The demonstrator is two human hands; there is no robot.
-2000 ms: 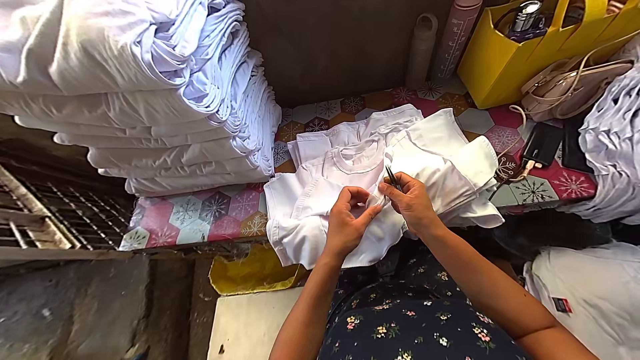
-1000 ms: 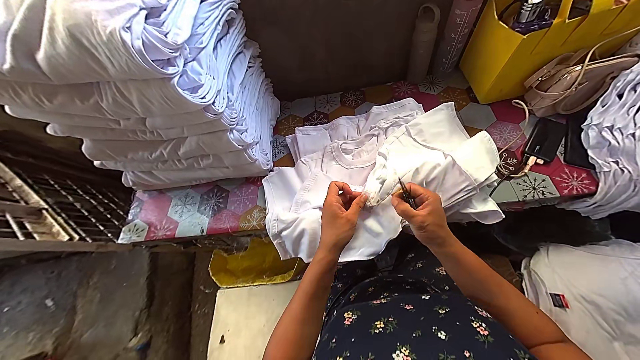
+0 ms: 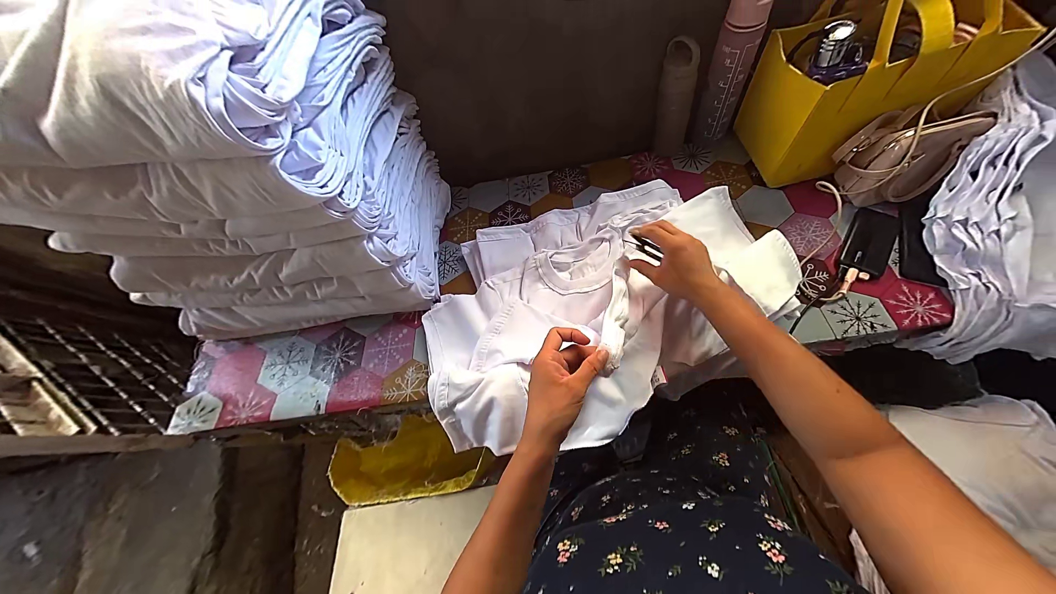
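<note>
White shirts (image 3: 511,330) lie loosely piled on the bench in front of me, a round ribbed neckline on top. Between finger and thumb, my left hand (image 3: 569,371) pinches a seam edge of the white cloth near the pile's middle. Farther up the same strip, my right hand (image 3: 672,260) holds small dark thread snips (image 3: 645,247), their tips at the fabric by the neckline. Whether the blades are apart or together is not clear. A small label with a red mark (image 3: 658,377) shows at the lower right edge of the upper shirt.
Tall stacks of folded white cloth (image 3: 247,190) stand at left on the hexagon-patterned bench top (image 3: 330,363). Behind are two bottles (image 3: 676,99) and a yellow bag (image 3: 792,107). At right lie a beige bag (image 3: 907,157), a power bank with cable (image 3: 869,239) and more white garments (image 3: 973,223).
My right hand with the snips has moved up and away from my left hand, toward the neckline. The strip of cloth is now stretched between both hands.
</note>
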